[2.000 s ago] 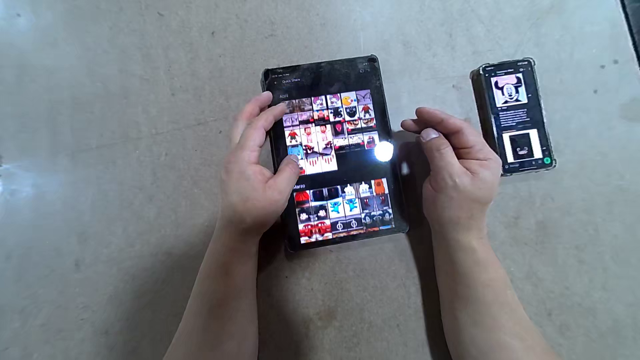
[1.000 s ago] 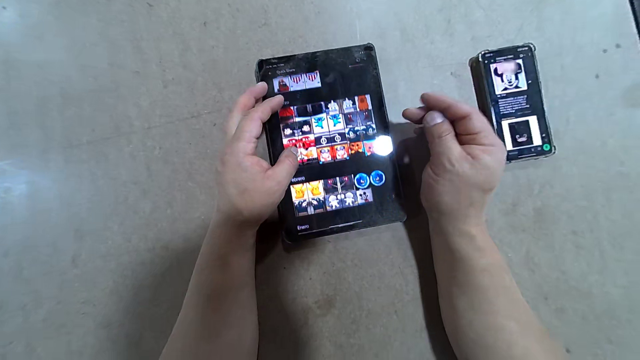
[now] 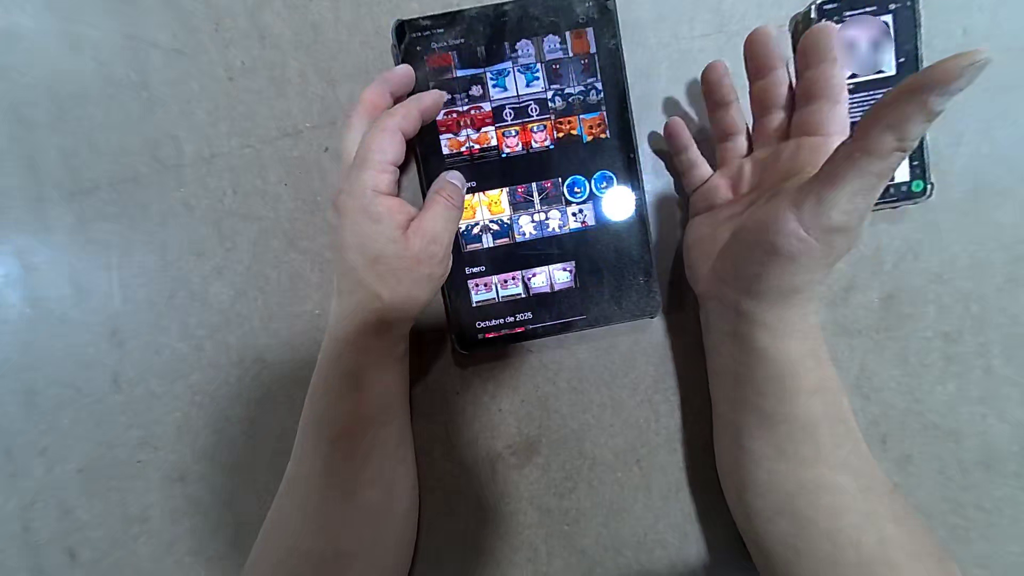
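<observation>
A tablet in a dark case (image 3: 544, 312) lies on a grey surface, its lit screen filled with rows of small picture thumbnails under headings. My left hand (image 3: 400, 200) rests over the tablet's left edge, with the thumb and fingertips at the screen's left side; it does not grip anything that I can see. To the right of the tablet, my right hand (image 3: 776, 176) is turned palm up with its fingers spread and nothing in it. Its thumb and fingers cover part of a smartphone in a clear case (image 3: 912, 152), whose screen is lit.
The grey, slightly stained surface (image 3: 160, 320) extends around both devices. A bright round light reflection sits near the right side of the tablet's screen. Shadows of my arms fall on the surface.
The thumbnails on the tablet have scrolled upward, bringing lower rows into view. My right hand, earlier half-curled with thumb and fingers close together, has opened with its palm up and now overlaps the phone.
</observation>
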